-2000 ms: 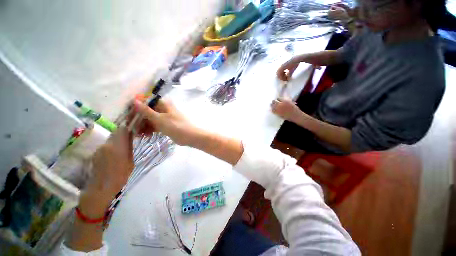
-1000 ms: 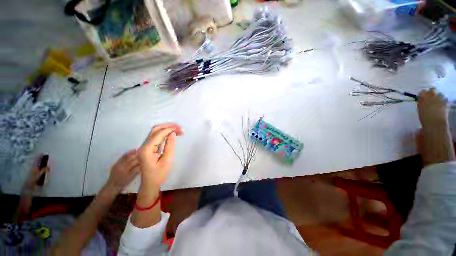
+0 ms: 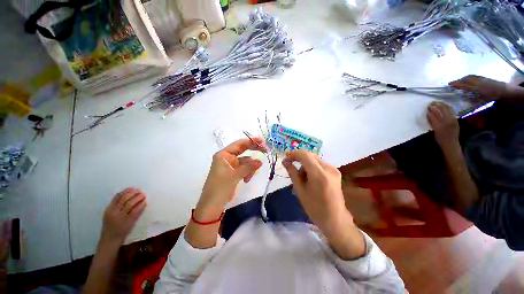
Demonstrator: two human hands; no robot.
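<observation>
A wire harness (image 3: 266, 195) hangs over the table's front edge in front of me, its white-grey cable towards my lap and thin dark lead wires fanning up between my hands. My left hand (image 3: 232, 169) is left of the fan, its thumb and fingers close to the wires with a wire at the fingertips. My right hand (image 3: 315, 178) is right of the fan, fingertips pinched at a wire. A teal printed phone case (image 3: 304, 139) lies just behind the fan, partly hidden by my right hand. The wire tips are too small to read.
A large harness bundle (image 3: 247, 60) lies at the far side, with a single harness (image 3: 109, 115) left of it. A printed tote bag (image 3: 103, 40) stands behind. Another bundle (image 3: 382, 40) is far right. Neighbours' hands (image 3: 123, 209) rest left and hold a harness (image 3: 396, 87) right. A red stool (image 3: 402, 207) is right.
The view has turned slightly. My left hand has come from the left of the harness to its wires, and my right hand has come into view at them. The neighbour's left-side hand has shifted.
</observation>
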